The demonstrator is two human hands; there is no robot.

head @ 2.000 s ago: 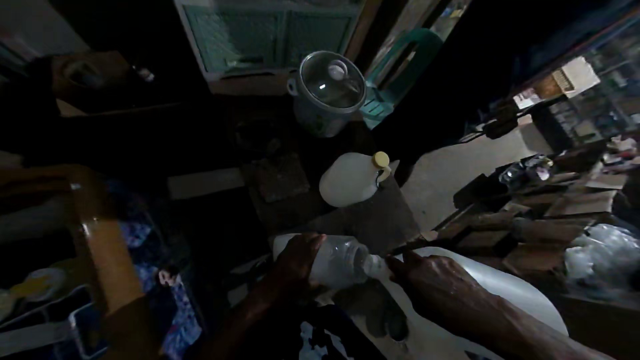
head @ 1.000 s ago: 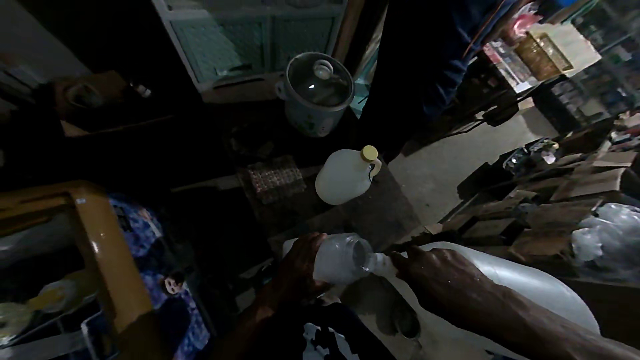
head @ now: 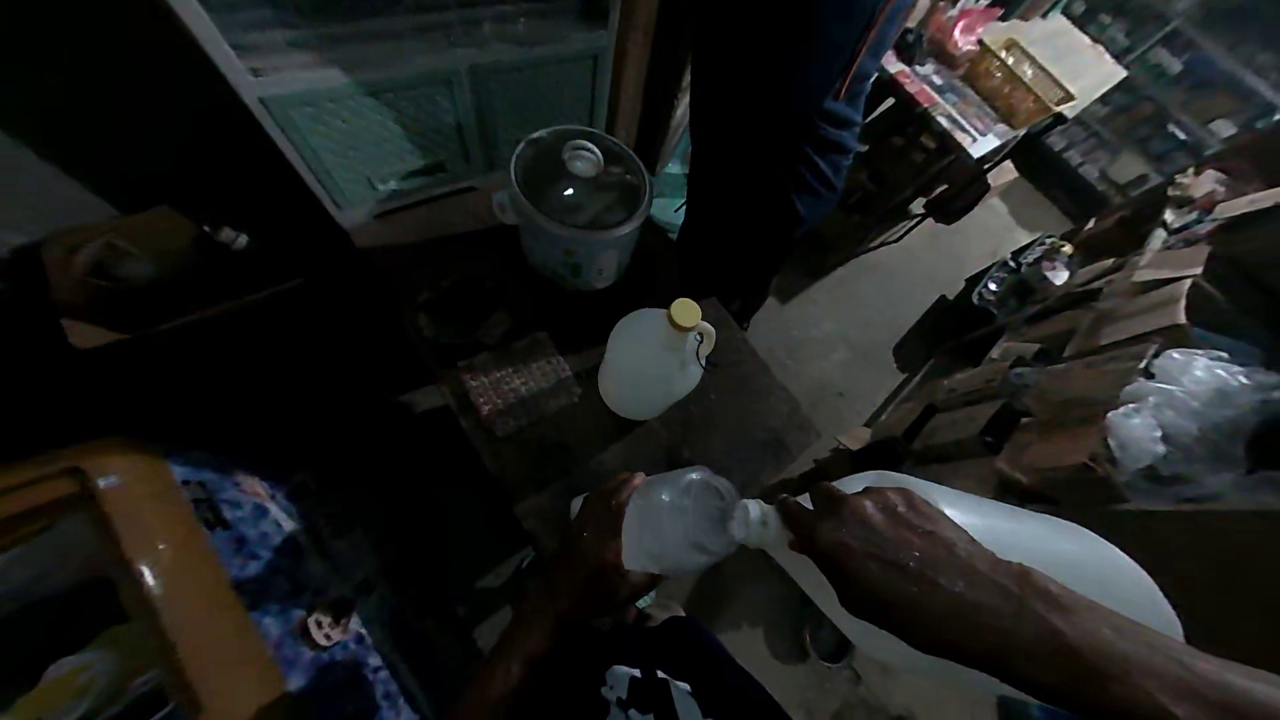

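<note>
My left hand (head: 603,535) is closed around a clear plastic bottle (head: 683,520), tilted on its side with its mouth to the right. My right hand (head: 868,540) grips the neck of a large white translucent jug (head: 1040,560), which lies tilted under my forearm. The jug's pale neck meets the bottle's mouth; whether liquid is passing between them cannot be seen. Beyond my hands, a smaller white jug (head: 650,365) with a yellow cap stands upright on a dark wooden surface (head: 740,410).
A rice cooker (head: 580,215) with a glass lid stands behind the small jug, beside a woven piece (head: 520,385). A person in dark trousers (head: 780,130) stands beyond. Cardboard boxes (head: 1060,440) and clear plastic bags (head: 1190,420) are at right, an orange-brown wooden frame (head: 170,580) at left.
The person's dark-trousered legs have come further into view beside the rice cooker, covering most of the green chair. Both hands keep their hold on the bottle and the large jug.
</note>
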